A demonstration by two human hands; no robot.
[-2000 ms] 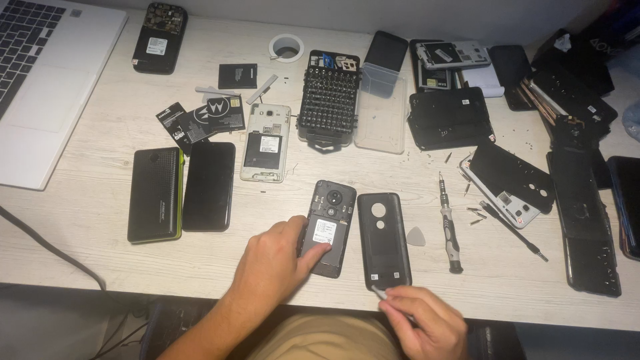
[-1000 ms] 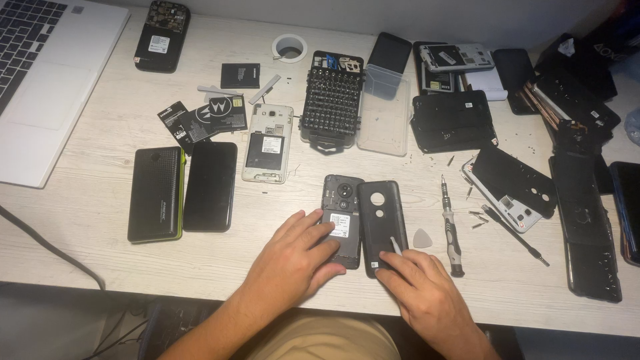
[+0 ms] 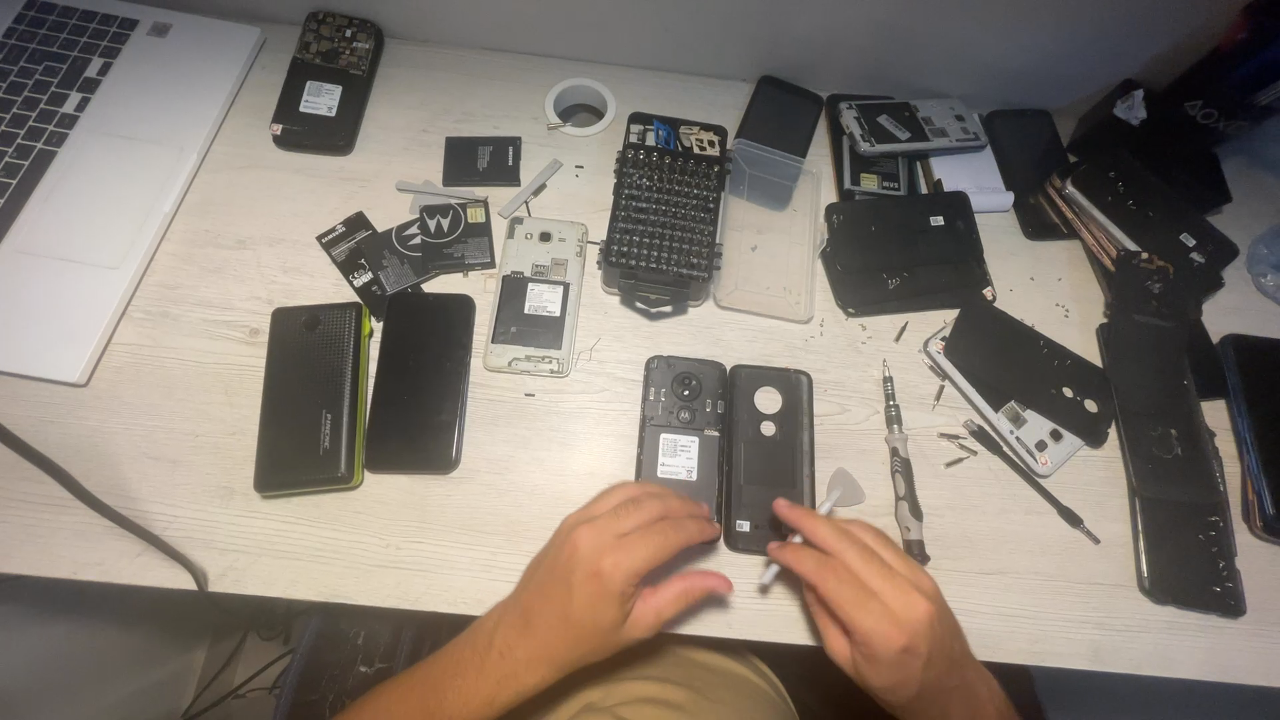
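A black smartphone with its back removed (image 3: 681,440) lies on the desk, its camera and white label facing up. My left hand (image 3: 625,560) is spread over its lower end with nothing gripped. Beside the phone, on its right, lies the dark back cover (image 3: 768,440), with two round holes. My right hand (image 3: 870,580) holds a thin light-coloured tool (image 3: 797,545) between thumb and fingers at the cover's lower right corner. A grey triangular pick (image 3: 845,487) is just right of the cover. Further right lies a grey-handled precision screwdriver (image 3: 904,480).
A bit set in a black case (image 3: 664,210) stands at the back centre. Left are an opened white phone (image 3: 535,300), batteries (image 3: 482,162), a black power bank (image 3: 307,400) and a laptop (image 3: 110,180). Right are phone parts (image 3: 905,250), loose screws and a flexible shaft (image 3: 1035,480).
The phone and its back cover now lie nearly parallel; a second ago the cover leaned toward the phone. My left hand has moved down off the phone's upper part.
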